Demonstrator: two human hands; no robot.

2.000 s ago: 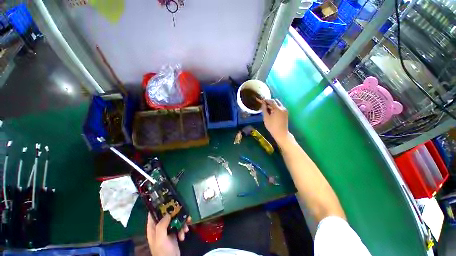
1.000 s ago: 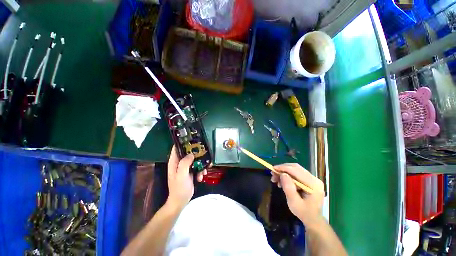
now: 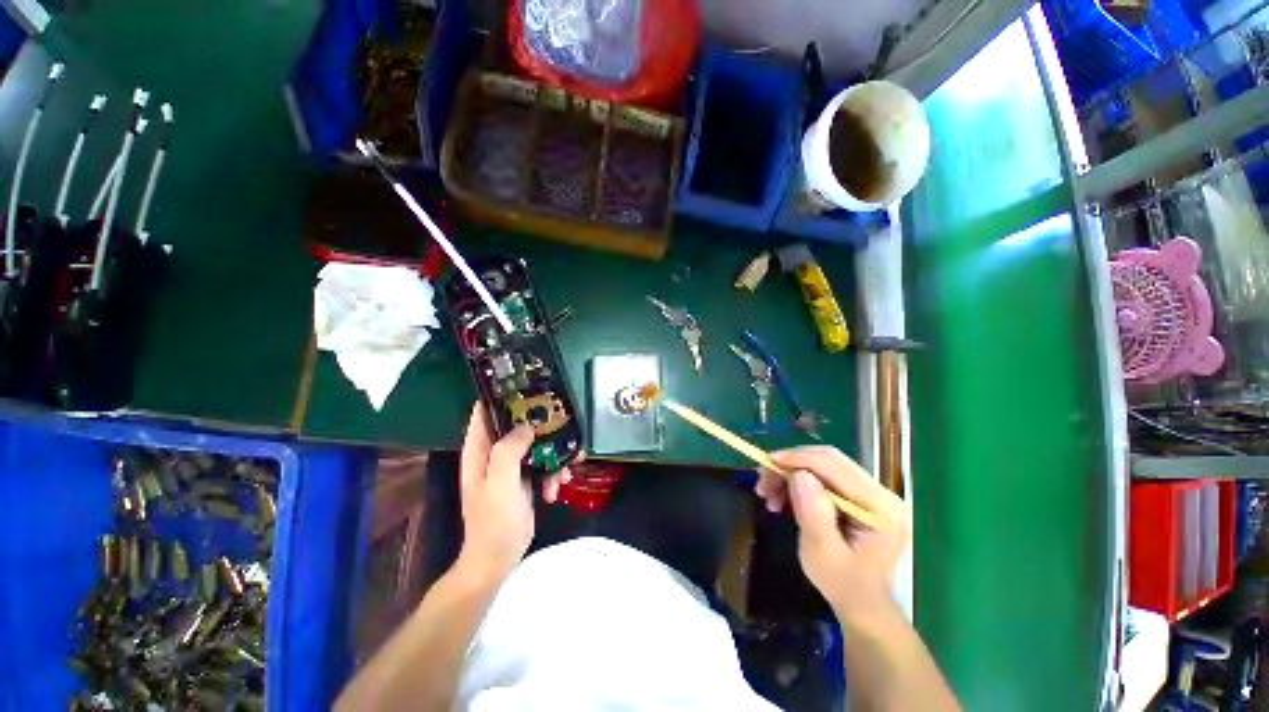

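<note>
My left hand [image 3: 498,487] holds the lower end of a black lock housing [image 3: 512,365], its open side up, showing green and brass-coloured parts. A pale lead [image 3: 434,231] sticks out of its upper end. My right hand [image 3: 842,522] grips a thin wooden brush [image 3: 738,441]. The brush's brown tip is at the dark round mark on a grey metal block [image 3: 625,424], which lies on the bench right of the housing. The white grease pot [image 3: 907,128] stands at the upper right.
Keys [image 3: 681,331], a yellow-bodied knife [image 3: 821,303] and blue-handled cutters [image 3: 784,385] lie right of the block. A white rag [image 3: 373,323] lies left. Bins [image 3: 557,230] line the back; a blue cylinder bin [image 3: 313,584] is lower left. A hammer [image 3: 892,417] lies at the right.
Since the first frame my right hand has moved from the pot to the block with the brush. Since the second frame the brush tip has shifted slightly over the block; the housing stays in my left hand.
</note>
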